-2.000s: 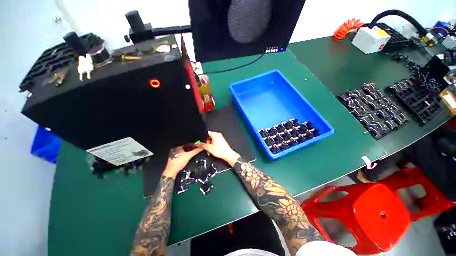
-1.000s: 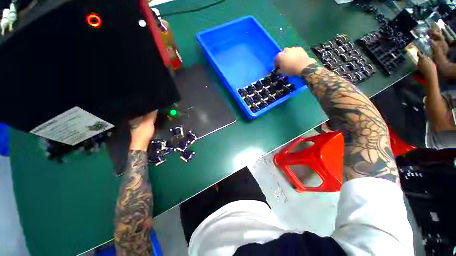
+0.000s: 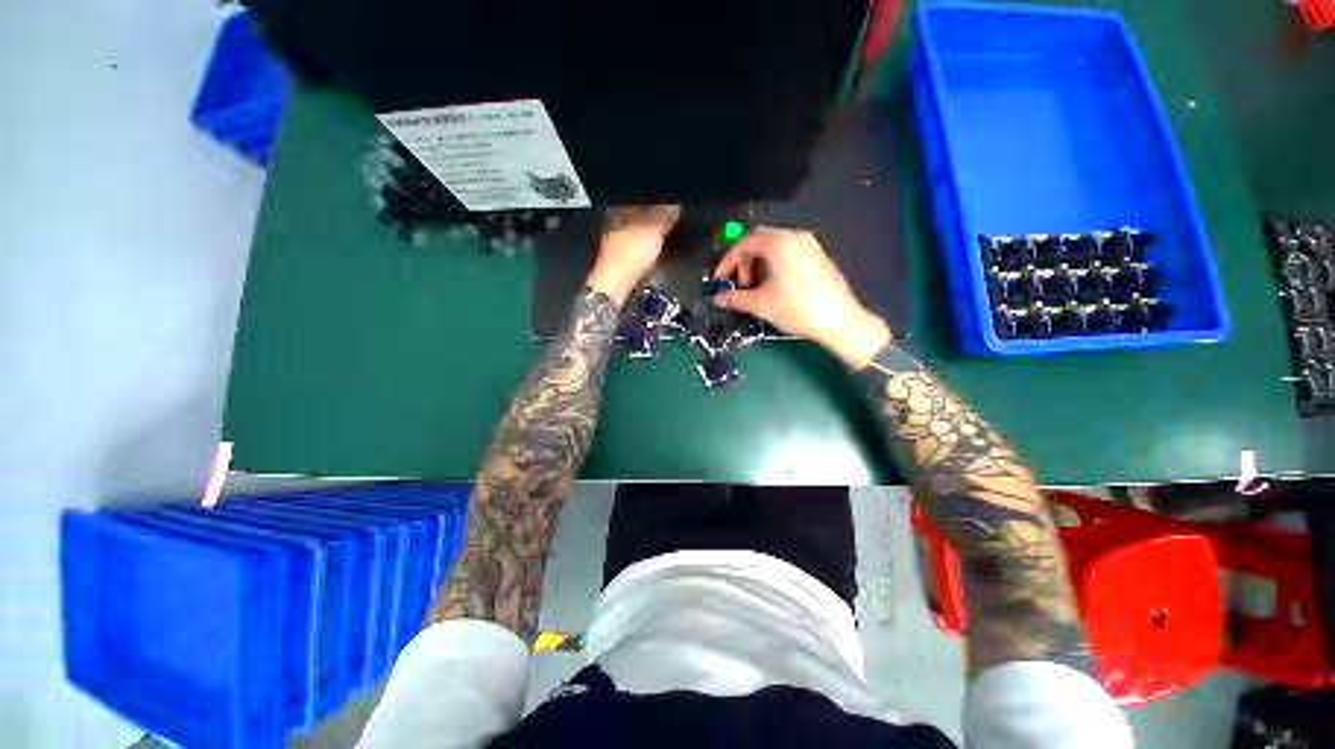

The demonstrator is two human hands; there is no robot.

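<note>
Several small black modules with whitish edges (image 3: 718,369) lie loose at the near edge of the black mat (image 3: 864,242). My right hand (image 3: 795,290) is over them, thumb and fingers pinched on a small dark module (image 3: 716,288). My left hand (image 3: 636,243) is at the lower edge of the big black machine (image 3: 688,103); its fingers are mostly hidden beneath it, so its hold cannot be told. A green light (image 3: 734,231) glows between the hands. The blue bin (image 3: 1025,132) at right holds rows of modules (image 3: 1076,284) at its near end.
A dark pile of small parts (image 3: 417,190) lies left of the machine, partly behind its white label (image 3: 491,154). A black tray of parts (image 3: 1307,315) is at the far right. Nested blue bins (image 3: 176,607) stand below the bench at left; a red stool (image 3: 1157,615) is at lower right.
My right hand has moved from the blue bin's near right part back left to the loose modules. My left hand stays by the machine. The camera view has shifted and now looks more steeply down.
</note>
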